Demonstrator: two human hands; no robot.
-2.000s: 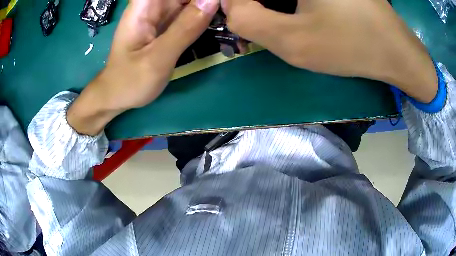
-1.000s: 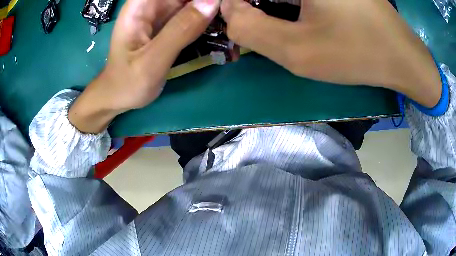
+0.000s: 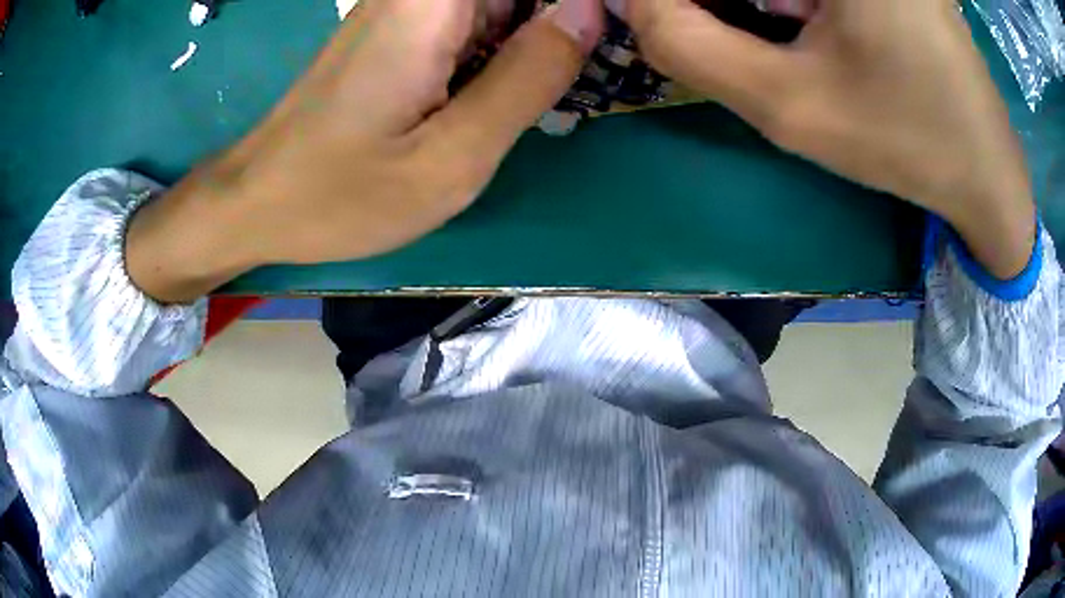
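A small dark device unit [image 3: 619, 72] with silver details is between my fingertips at the top edge of the view. A grey-white disc [image 3: 558, 122] hangs at its lower left. My left hand [image 3: 397, 140] holds the unit from the left, with the thumb on its upper part. My right hand [image 3: 818, 94] reaches it from the right with thumb and fingers close to my left thumb. The top of both hands is cut off by the picture's edge. A cream-yellow strip edge [image 3: 666, 105] shows behind the unit.
The green mat [image 3: 607, 210] ends at a bench edge in front of me. A small white piece [image 3: 183, 55] lies at the upper left, near dark units cut off by the top edge. A clear plastic bag [image 3: 1018, 41] is at the upper right. A blue band [image 3: 1014, 276] circles my right wrist.
The view has shifted, so the items at the upper left are mostly out of the picture. Both hands and the unit sit further right; the disc now hangs at the unit's lower left.
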